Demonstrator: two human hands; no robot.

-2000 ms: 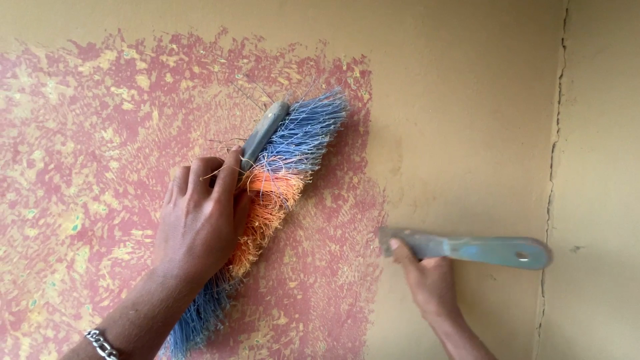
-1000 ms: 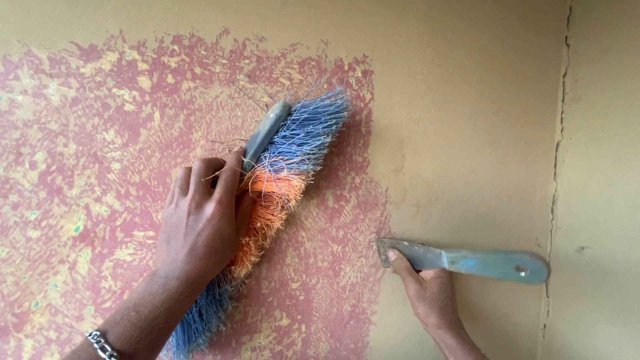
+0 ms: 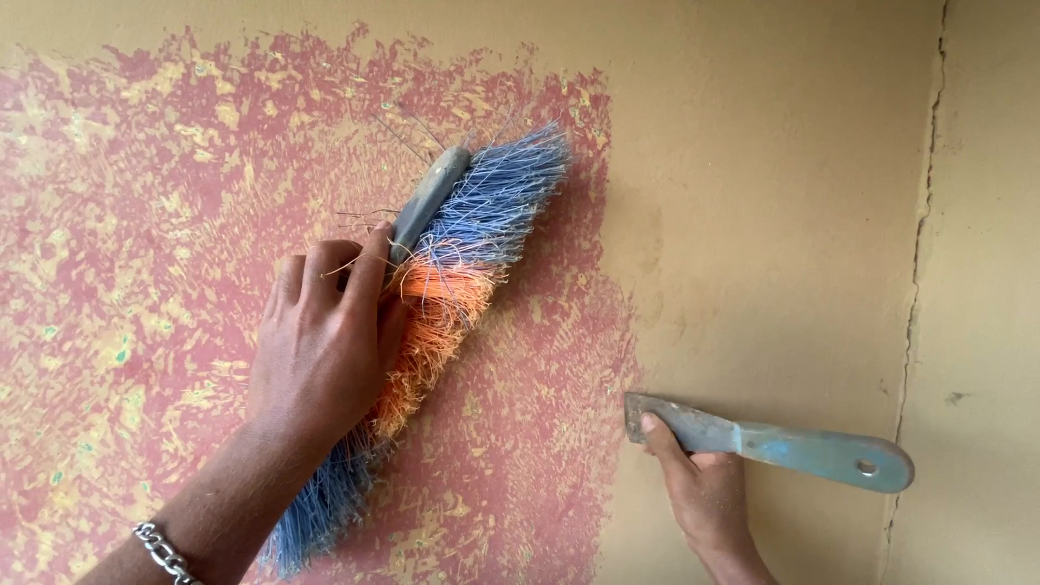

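Note:
My left hand [image 3: 325, 349] grips the grey back of a brush head [image 3: 455, 284] with blue and orange bristles, which slants across the wall. Its bristles face right, and the fingers cover the middle of the back. Lower on the right, my right hand [image 3: 703, 487] is closed on the metal blade of a putty knife [image 3: 812, 455], thumb near the blade's edge. The blade's edge lies against the wall at the border of the reddish patch [image 3: 536, 439], and the blue-green handle with a hole points right.
The wall [image 3: 772, 203] is tan, with mottled reddish and yellow scraped areas at the left. A long crack [image 3: 914, 301] runs down near the corner at the right. A silver chain bracelet [image 3: 162, 554] circles the left wrist.
The putty knife, blurred two seconds ago, is now sharp and sits slightly lower along the patch's border. My left hand and the brush head have stayed in place.

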